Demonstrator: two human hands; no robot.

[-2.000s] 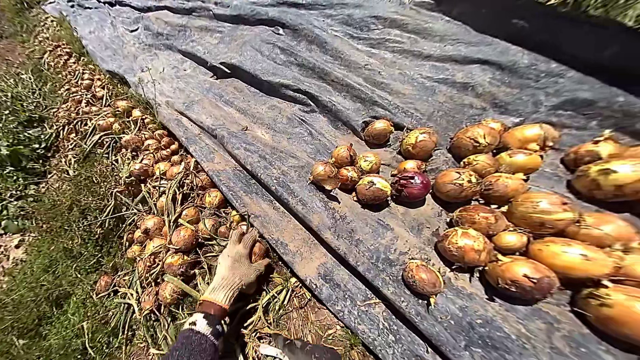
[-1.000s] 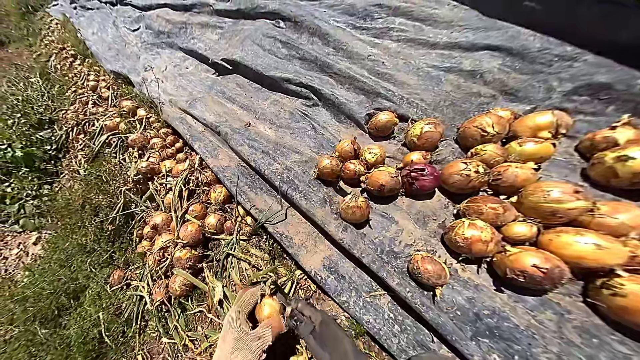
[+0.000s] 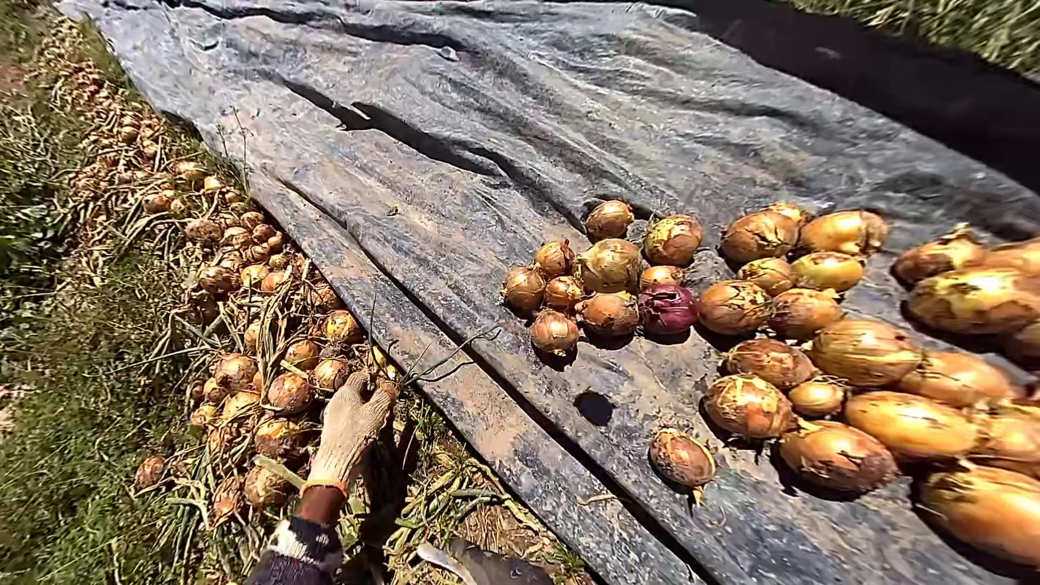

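My left hand [image 3: 349, 431], in a pale knitted glove, reaches into the row of onions at the sheet's edge. Its fingertips touch an onion [image 3: 388, 372] beside thin green stalks; whether they grip it is unclear. My right hand [image 3: 496, 567], in a dark grey glove, shows only partly at the bottom edge, near a pale narrow object [image 3: 443, 561] that I cannot identify. Brown onions [image 3: 554, 333] and a red onion [image 3: 668, 309] form a cluster on the dark sheet [image 3: 487, 211]. A larger yellow onion [image 3: 609, 264] overlaps that cluster in view. A round shadow [image 3: 595, 408] falls below the cluster.
Onions with dry leaves [image 3: 280, 439] run along the left of the sheet, bordered by green weeds [image 3: 73, 455]. Larger onions [image 3: 910, 422] cover the sheet's right side, with a single onion [image 3: 682, 459] nearer me. Folds [image 3: 406, 134] crease the sheet.
One second ago both hands were together around an onion at the bottom; now they are apart and my left hand is at the onion row. The larger yellow onion newly appears over the cluster.
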